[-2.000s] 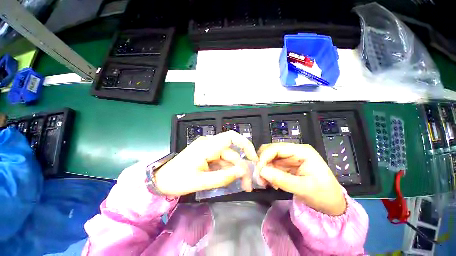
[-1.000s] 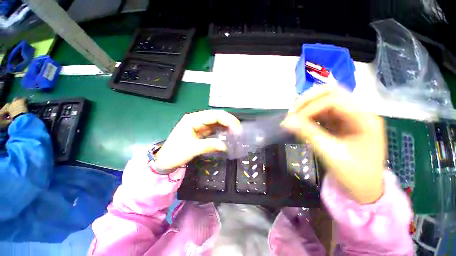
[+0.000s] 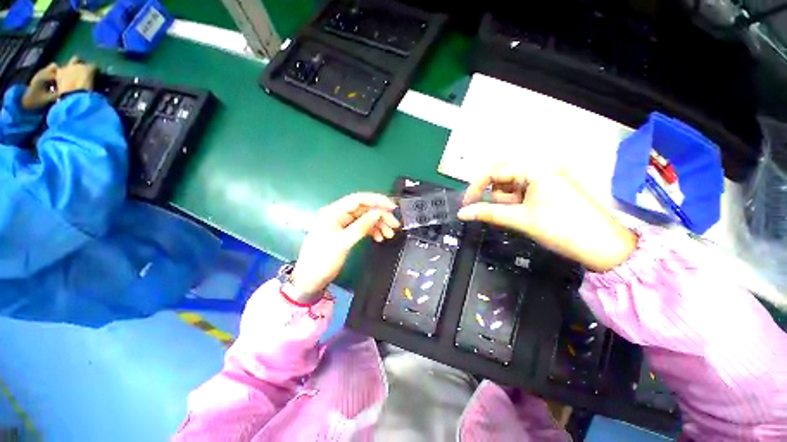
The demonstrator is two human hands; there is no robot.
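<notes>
A small clear sheet with several dark round spots [image 3: 430, 208] is stretched between my two hands above the tray. My left hand [image 3: 349, 231] pinches its left edge. My right hand [image 3: 531, 210] pinches its right edge between thumb and finger. Below lies the black foam tray [image 3: 367, 298] with phone housings in its pockets. One housing [image 3: 420, 283] sits below the sheet, its top partly covered by the sheet. Another housing [image 3: 488, 306] lies to its right. Both bear small white and orange marks. My right sleeve hides part of the tray's right side.
A blue bin [image 3: 706, 177] with pens stands on the right, beside a white board [image 3: 505, 129]. Another foam tray [image 3: 367, 129] lies at the back. A coworker in a blue smock [image 3: 73, 164] works at a tray on the left. A crumpled clear bag [image 3: 766, 203] is at the right edge.
The view has turned left and tilted. My right hand has come down and nearer my left. The clear sheet, blurred before, is now held flat between both hands with its dark spots showing.
</notes>
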